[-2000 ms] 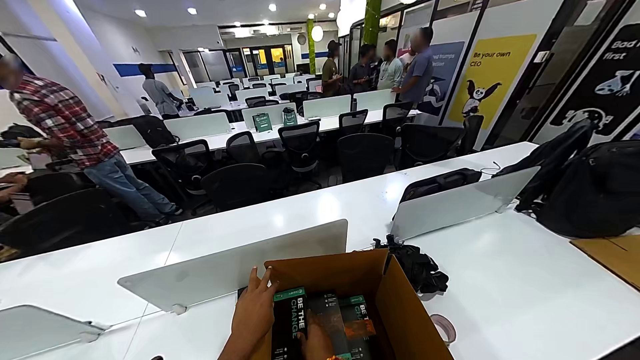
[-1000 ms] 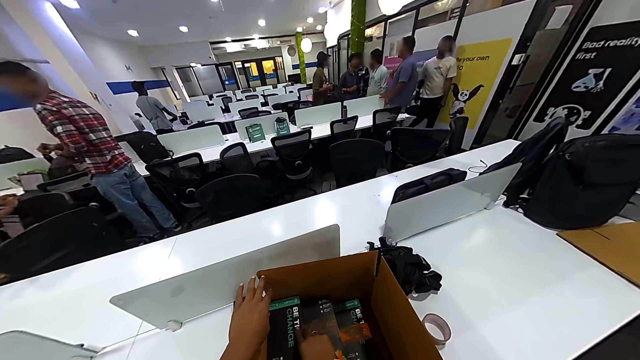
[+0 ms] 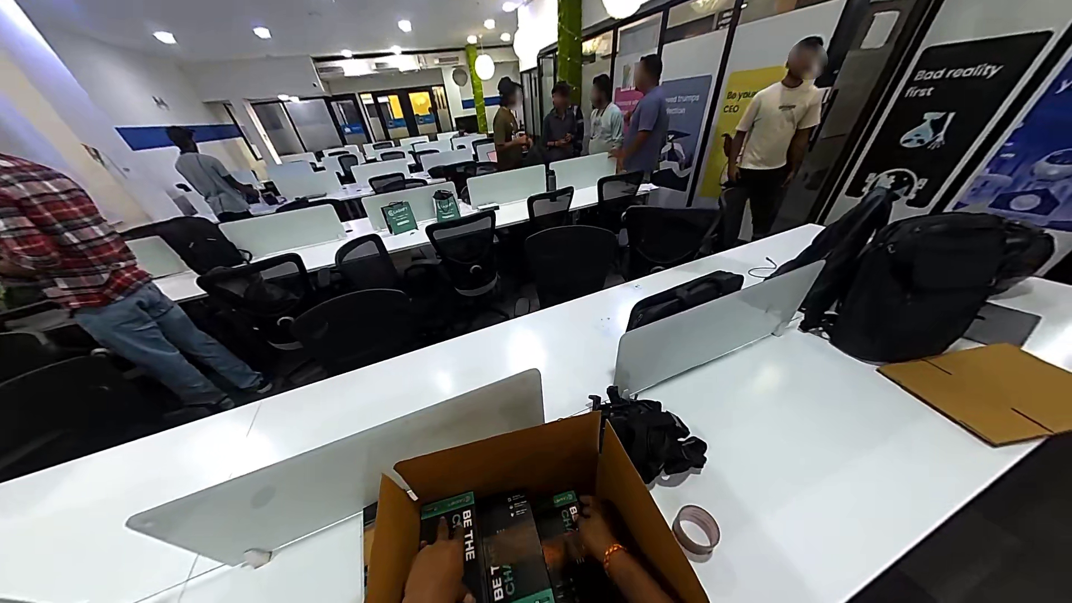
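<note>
An open cardboard box (image 3: 502, 456) stands on the white desk at the bottom centre, with several black and green printed boxes inside. Within it, my left hand (image 3: 437, 565) rests on the left printed box (image 3: 469, 532), a finger extended over its face. Another printed box (image 3: 512, 544) lies in the middle. My right hand (image 3: 596, 532), with an orange band at the wrist, is at the right printed box (image 3: 563, 521), near the carton's right wall. Its fingers are partly in shadow, so whether it grips the box is unclear.
A tape roll (image 3: 696, 530) and a tangle of black straps (image 3: 649, 435) lie right of the carton. Low dividers (image 3: 352, 469) edge the desk. Farther right are a black backpack (image 3: 921, 285) and flat cardboard (image 3: 988, 389). Several people stand beyond.
My left hand has moved from the carton's left edge down onto the left printed box. My right hand has shifted from the middle boxes to the right one. A person in a pale shirt has moved right.
</note>
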